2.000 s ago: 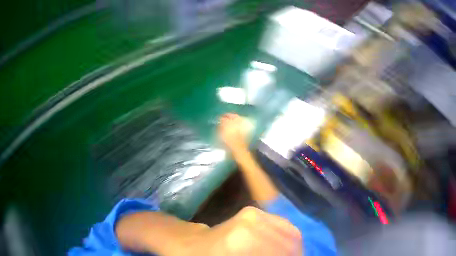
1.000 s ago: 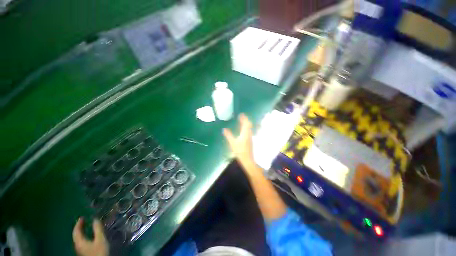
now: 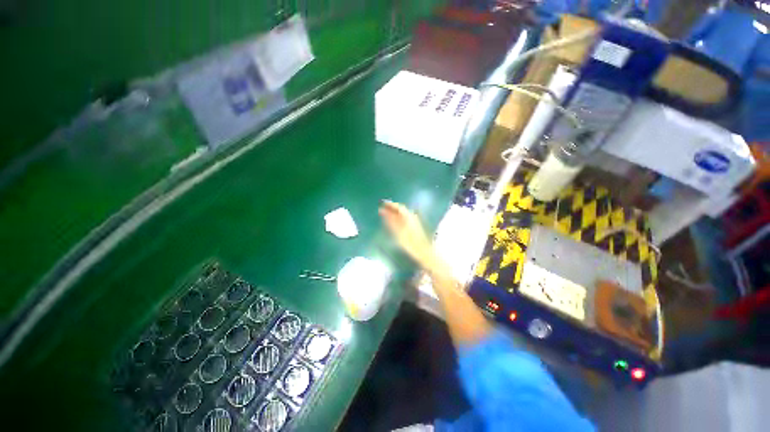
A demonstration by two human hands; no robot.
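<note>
My right hand [image 3: 405, 229] reaches over the green bench by the machine's left edge; it is blurred and I cannot tell whether its fingers hold anything. My left hand is out of the picture. A rounded white thing [image 3: 363, 288], perhaps the bottle, is at the bench's front edge, below and left of my right hand. A white scrap [image 3: 341, 223] and thin tweezers-like strips [image 3: 317, 276] lie to its upper left and left. A dark blister tray [image 3: 211, 368] with rows of large circles lies at lower left.
A white box [image 3: 426, 116] with printed marks stands farther back. At right is the machine with a yellow-black bed [image 3: 502, 245], silver plate [image 3: 582, 257], orange-brown block [image 3: 625, 310], pale cylinder [image 3: 553, 177] and lit front panel [image 3: 561, 333]. Papers [image 3: 241, 89] lie at upper left.
The view has shifted. My left hand has left the picture. The white bottle no longer stands beside the scrap; a rounded white thing now shows nearer the front edge. My right hand's fingers look closer together.
</note>
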